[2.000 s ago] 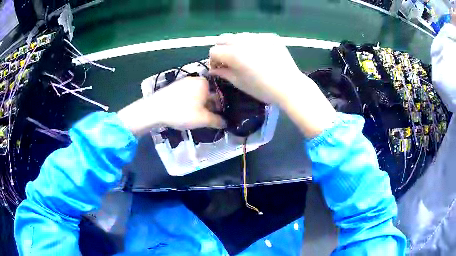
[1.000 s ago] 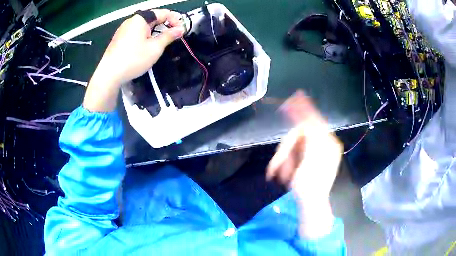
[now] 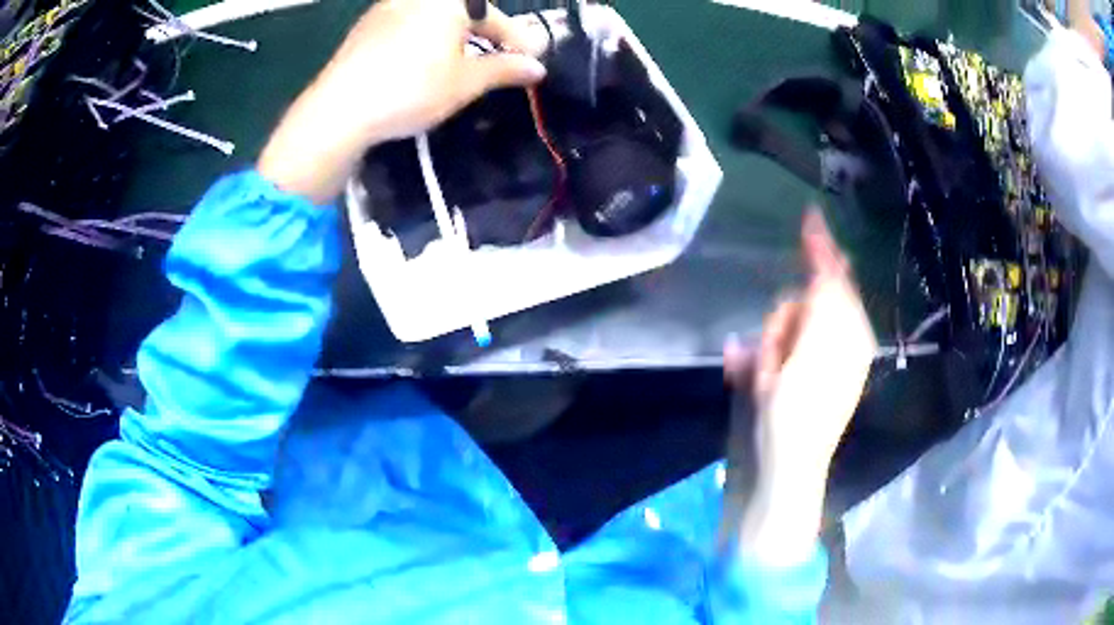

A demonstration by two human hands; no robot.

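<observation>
The white housing [image 3: 525,287] lies open on the dark green mat, tilted, with black parts inside. A round black part [image 3: 621,183] sits at its right side. A thin red-orange wire [image 3: 546,128] runs from under my left fingers down between the black parts. My left hand [image 3: 409,73] reaches over the housing's far left edge, fingertips closed around something small and dark at the wire's upper end; what it is cannot be told. My right hand [image 3: 812,348] is off the housing at the mat's front edge, slightly blurred, index finger extended, nothing visible in it.
A black looped part [image 3: 794,116] lies on the mat right of the housing. Black racks with yellow-dotted boards [image 3: 996,195] stand at right. Pale lead wires [image 3: 159,116] stick out from the left stack. Another person's pale sleeve [image 3: 1075,134] shows at far right.
Both hands were at the housing; my right hand has since moved off it to the right. The wire that hung over the front edge no longer hangs there. My left hand stays at the far left edge.
</observation>
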